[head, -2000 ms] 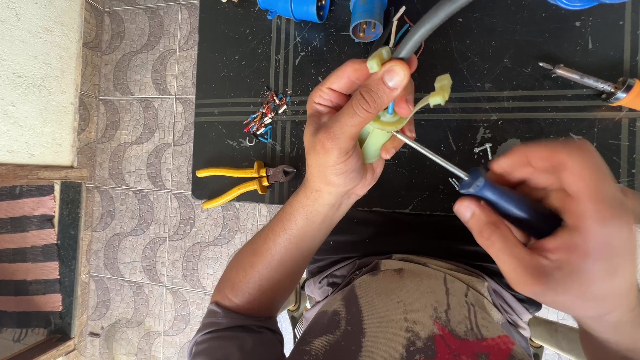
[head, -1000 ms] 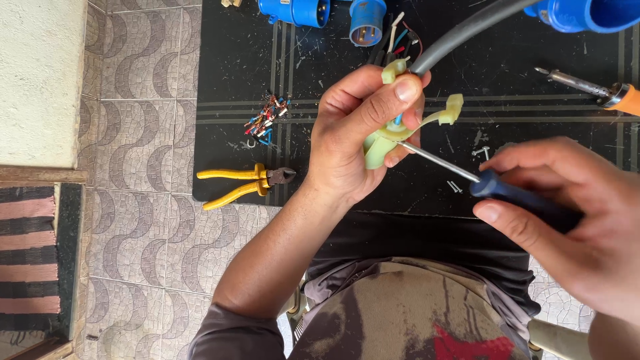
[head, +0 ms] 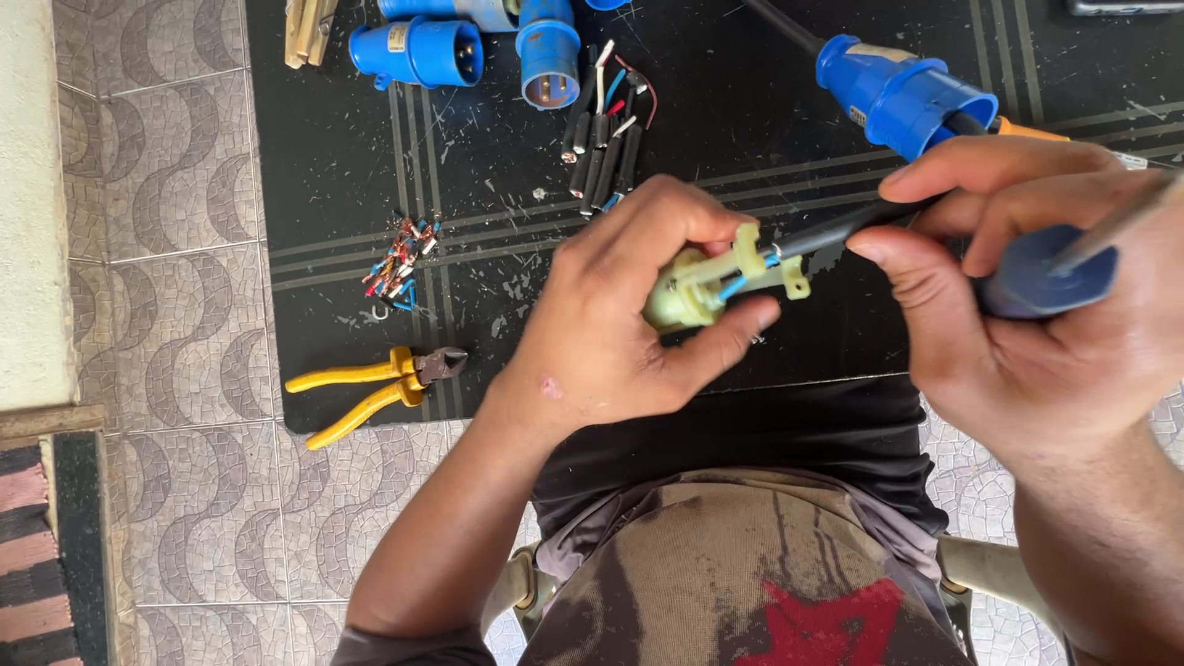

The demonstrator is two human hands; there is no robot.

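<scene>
My left hand (head: 629, 314) holds a pale yellow-green plastic plug insert (head: 689, 291), with a blue wire running from it into a black cable (head: 832, 231). My right hand (head: 1027, 277) pinches that cable between thumb and fingers. A screwdriver (head: 1050, 273) with a dark blue handle lies across the same hand, its shaft pointing up and right. Beyond my right fingers, a blue plug housing (head: 902, 92) sits on the cable, which passes through it.
Yellow-handled cutting pliers (head: 388, 384) lie at the table's left edge, below wire scraps (head: 402, 264). Cut black cable pieces (head: 601, 148), blue industrial plugs (head: 421, 51) and wooden clothespins (head: 310, 28) are farther back. An orange-handled tool (head: 1027, 129) is partly hidden behind the housing.
The screwdriver's tip has come away from the insert, and my right hand has moved onto the cable. My left hand has turned the insert sideways. The blue housing shows more fully.
</scene>
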